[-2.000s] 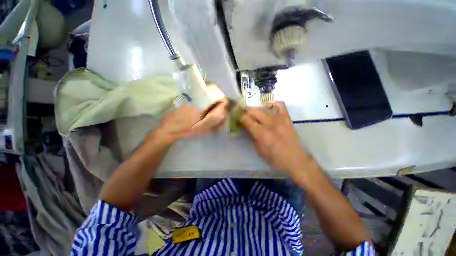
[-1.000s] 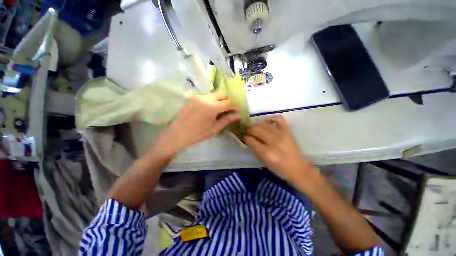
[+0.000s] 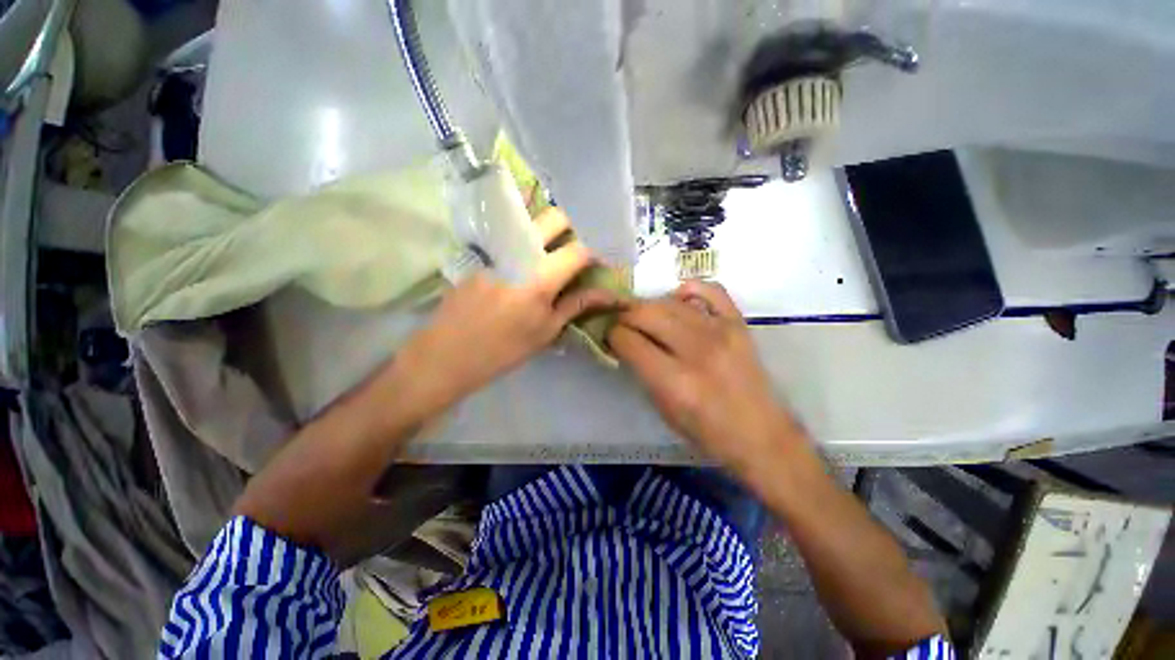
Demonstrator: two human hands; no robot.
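Note:
The pale green side of the garment piece (image 3: 367,245) lies on the table left of the needle area, and its taupe part hangs over the table's left edge. My left hand (image 3: 496,322) holds the folded cloth edge below the lamp head. My right hand (image 3: 689,355) pinches the same green-taupe edge between its fingertips, close to my left fingertips. The white sewing machine arm (image 3: 554,103) crosses above. The presser foot area (image 3: 696,213) is just beyond my right hand; the needle itself is hidden.
A black smartphone (image 3: 924,245) lies right of the needle area. The lamp head (image 3: 496,219) hangs on its gooseneck above my left fingers. A ribbed cream knob (image 3: 792,114) sits on the machine. A stool with a marked white top (image 3: 1082,580) stands at lower right. Taupe cloth hangs at left.
The green flap that stood open beside the needle area one second ago is now folded small between my fingertips. My hands are closer under the machine arm. The camera view has shifted.

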